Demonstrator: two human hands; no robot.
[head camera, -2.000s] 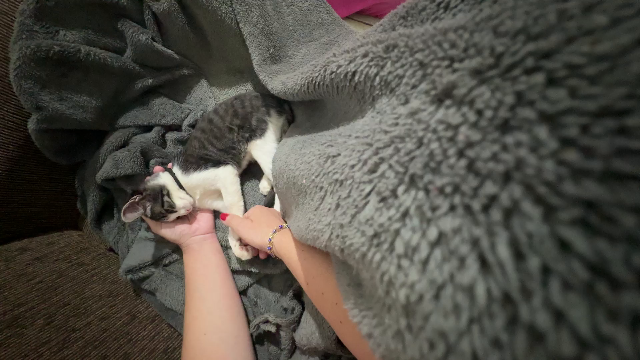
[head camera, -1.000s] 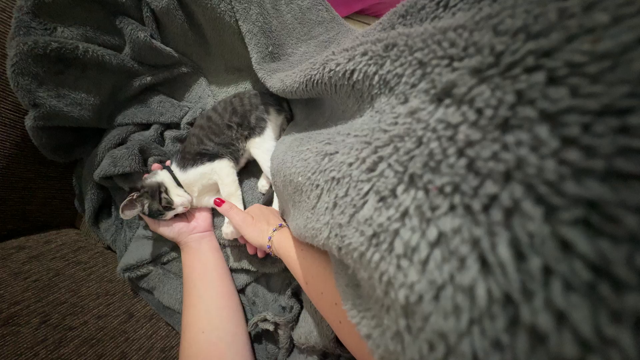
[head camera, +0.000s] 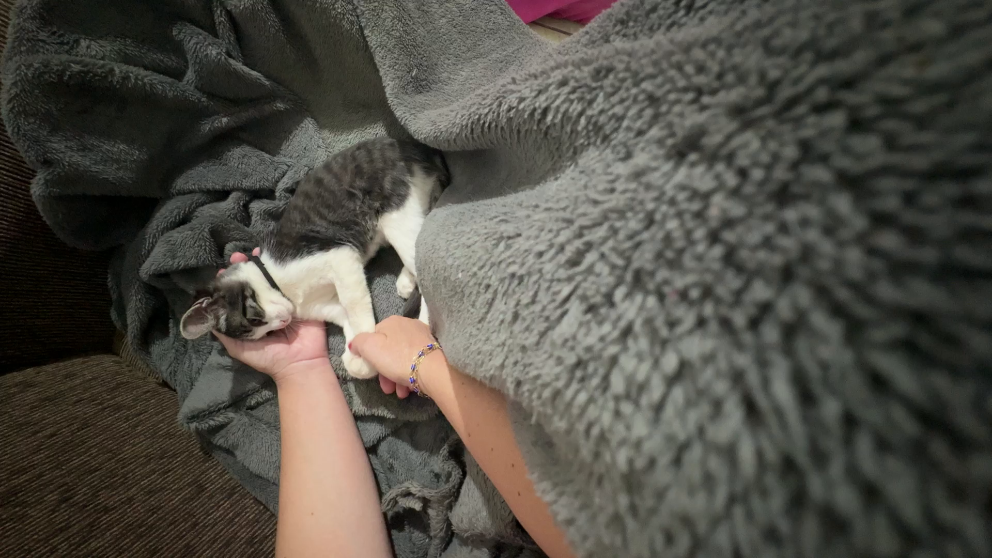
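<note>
A grey tabby-and-white kitten (head camera: 349, 201) with a thin black collar (head camera: 266, 273) lies on its side on a grey fleece blanket (head camera: 209, 147). My left hand (head camera: 283, 349) is palm up beneath its head, with fingertips showing behind its neck. At the kitten's front paws, my right hand (head camera: 394, 353) has its thumb on one white paw (head camera: 359, 364) and its fingers curled below. A bracelet with blue beads (head camera: 421, 370) is around my right wrist. The blanket hides part of the kitten's hindquarters.
A raised fold of fluffy grey blanket (head camera: 697, 271) fills the right side, close to my right forearm. Brown ribbed sofa upholstery (head camera: 132, 465) lies at the lower left, with a darker section above it. Magenta fabric (head camera: 562, 9) shows at the top edge.
My right thumb, raised above the paw one second ago, is now down on it. My left hand stays under the kitten's head.
</note>
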